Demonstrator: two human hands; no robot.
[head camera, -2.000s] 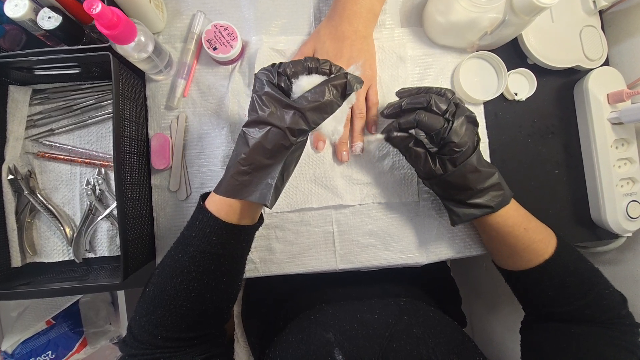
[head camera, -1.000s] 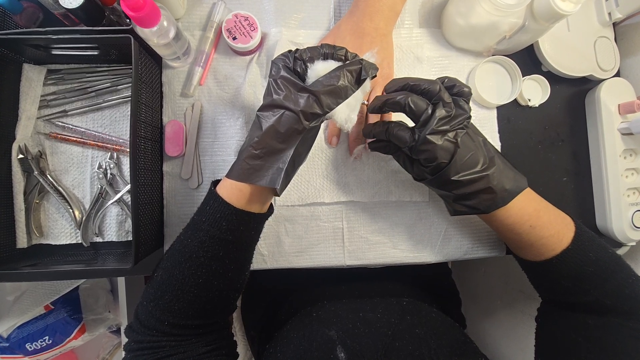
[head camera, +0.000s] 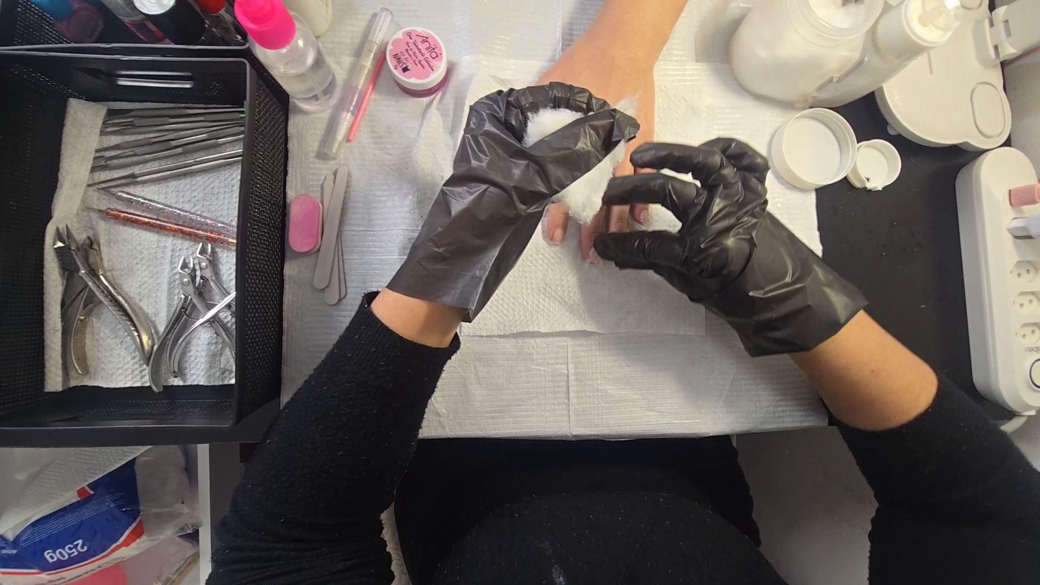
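Note:
My left hand (head camera: 544, 154), in a black disposable glove, is closed around a wad of white cotton (head camera: 589, 191) above another person's hand (head camera: 605, 89). That hand lies on a white paper towel (head camera: 520, 284), fingers toward me, partly covered by the cotton and my gloves. My right hand (head camera: 691, 211), gloved alike, is at its fingertips, with my own fingers spread and bent. Whether my right fingers pinch a bit of cotton or touch a fingertip cannot be told.
To the left are a black basket (head camera: 264, 244) of metal tools and nippers (head camera: 97, 292), nail files (head camera: 329, 236), a pink block (head camera: 305, 223), a pink-lidded jar (head camera: 417, 58) and a spray bottle (head camera: 288, 57). At right are white bottles (head camera: 788, 49), round lids (head camera: 812, 149) and a power strip (head camera: 995, 276).
My right hand has shifted toward the other person's fingertips and its fingers have spread. My left hand keeps hold of the cotton throughout.

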